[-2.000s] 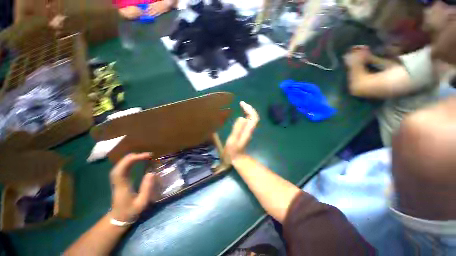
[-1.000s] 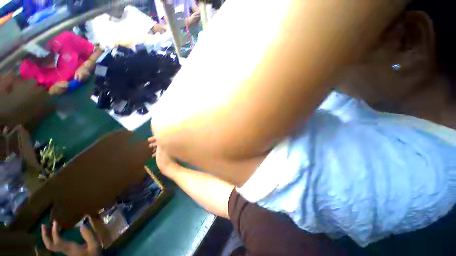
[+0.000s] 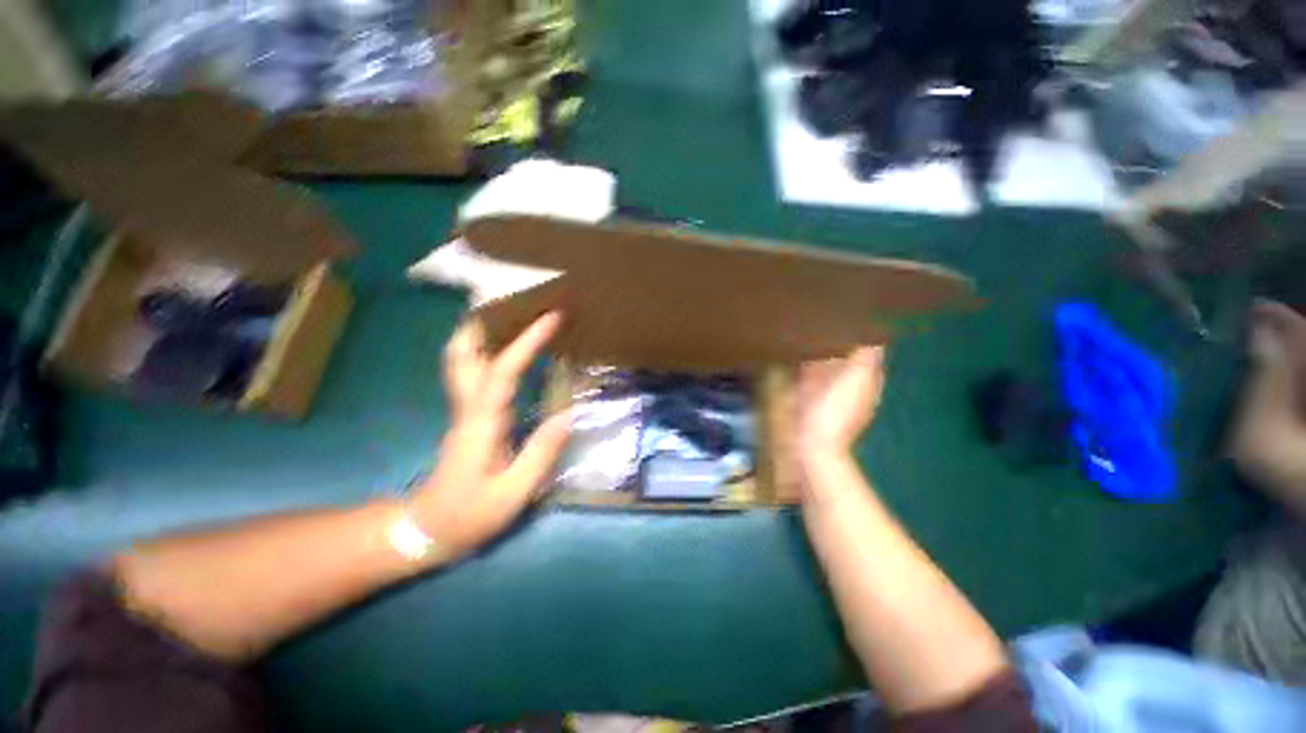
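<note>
An open mailer box (image 3: 778,437) sits on the green table in front of me, its long brown lid (image 3: 716,298) raised at the back. Inside are a shiny clear-bagged accessory (image 3: 602,447) at the left, dark items (image 3: 695,408) and a flat blue-grey piece (image 3: 685,477). My left hand (image 3: 487,444) is at the box's left end, thumb and fingers spread, fingertips by the left flap. My right hand (image 3: 841,411) lies along the outside of the right wall, fingers up by the lid; its grip is unclear. The view is blurred.
Another open box (image 3: 294,358) with dark contents stands at the left. Behind are a large carton (image 3: 358,146) of bagged parts, yellow-black cables (image 3: 527,65), a white cloth (image 3: 537,193) and a black heap (image 3: 917,86) on white sheets. A blue cloth (image 3: 1117,401) and a person's hand (image 3: 1275,394) are at the right.
The view has swung back to the box, now central. The neighbour's arm that covered much of the view is gone from there. My hands remain at the box's two ends.
</note>
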